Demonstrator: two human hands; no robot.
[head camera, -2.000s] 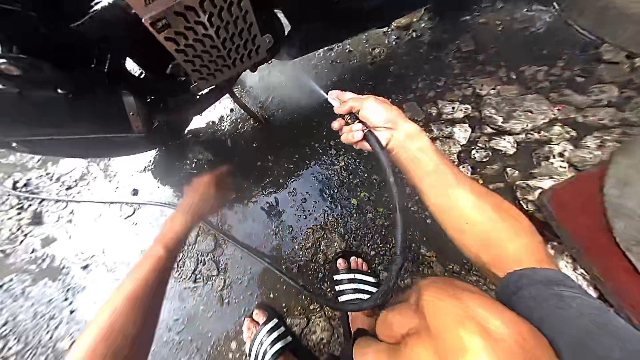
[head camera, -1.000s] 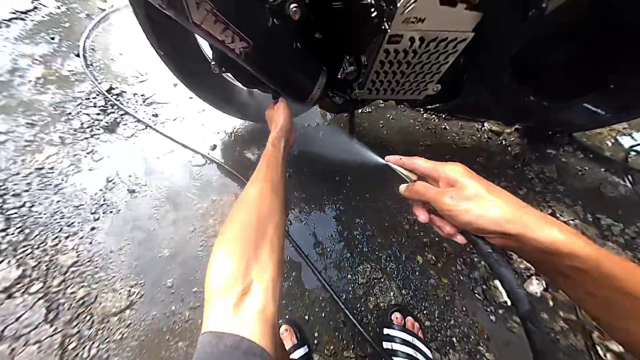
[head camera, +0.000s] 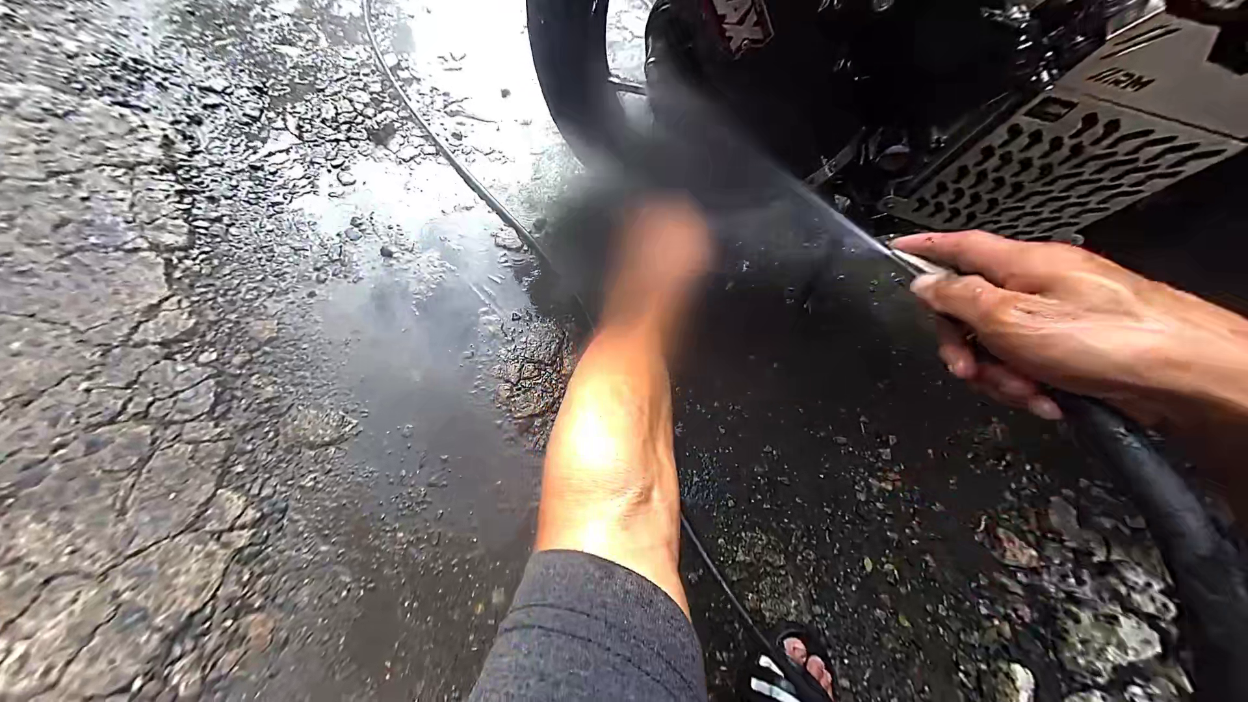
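Note:
My right hand (head camera: 1024, 312) grips a metal spray nozzle (head camera: 912, 261) on the end of a thick black hose (head camera: 1160, 497). A jet of water leaves the nozzle toward the upper left, at the dark underside of a motorcycle (head camera: 780, 88). My left hand (head camera: 663, 244) is a blur of motion below the motorcycle's wheel (head camera: 575, 78), in the mist; its fingers cannot be made out, nor whether anything is in it. A perforated metal guard plate (head camera: 1063, 166) shows on the motorcycle above my right hand.
A thin hose or cable (head camera: 458, 166) runs over the wet ground and passes beneath my left arm. Cracked pavement (head camera: 117, 390) lies at the left, loose stones (head camera: 1102, 624) at the lower right. My foot in a striped slide sandal (head camera: 790, 673) is at the bottom edge.
The view has swung toward the wheel. My left hand, sharp at the motorcycle's lower edge one second ago, is now blurred. The nozzle sprays in all frames, held in my right hand.

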